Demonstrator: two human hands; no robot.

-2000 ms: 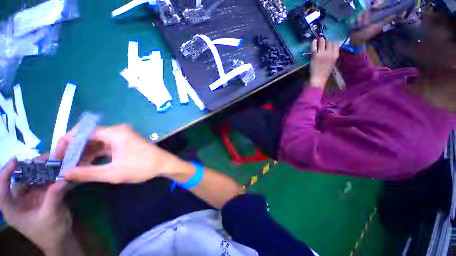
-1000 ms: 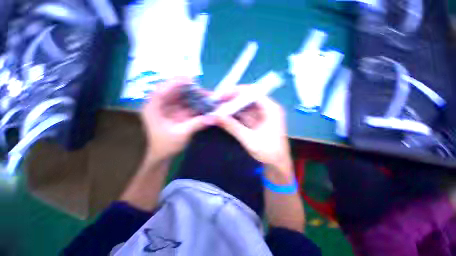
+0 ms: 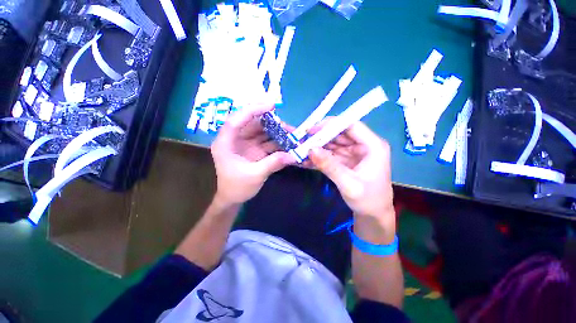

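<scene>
A small dark circuit board (image 3: 278,131) is held between the fingers and thumb of my left hand (image 3: 243,154), above the bench's front edge. My right hand (image 3: 354,161) pinches a white flat ribbon cable (image 3: 344,120) between thumb and fingers, its near end at the board's right end. A second white ribbon cable (image 3: 328,101) runs beside it from the board toward the back right. Whether the held cable's end sits in a socket is too small to tell. A blue band (image 3: 374,244) is on my right wrist.
Larger cable pile (image 3: 232,60) behind my left hand; smaller pile (image 3: 426,104) right. Left black tray (image 3: 148,107) holds boards and curved cables; right black tray (image 3: 515,135) holds cabled boards. Plastic bags (image 3: 294,9) at the back. Cardboard box (image 3: 91,211) below left. A magenta sleeve (image 3: 524,293) at lower right.
The view has swung left from the neighbouring person back over my own bench place and sharpened. Both hands still hold the board and cable together, with no clear change of grip.
</scene>
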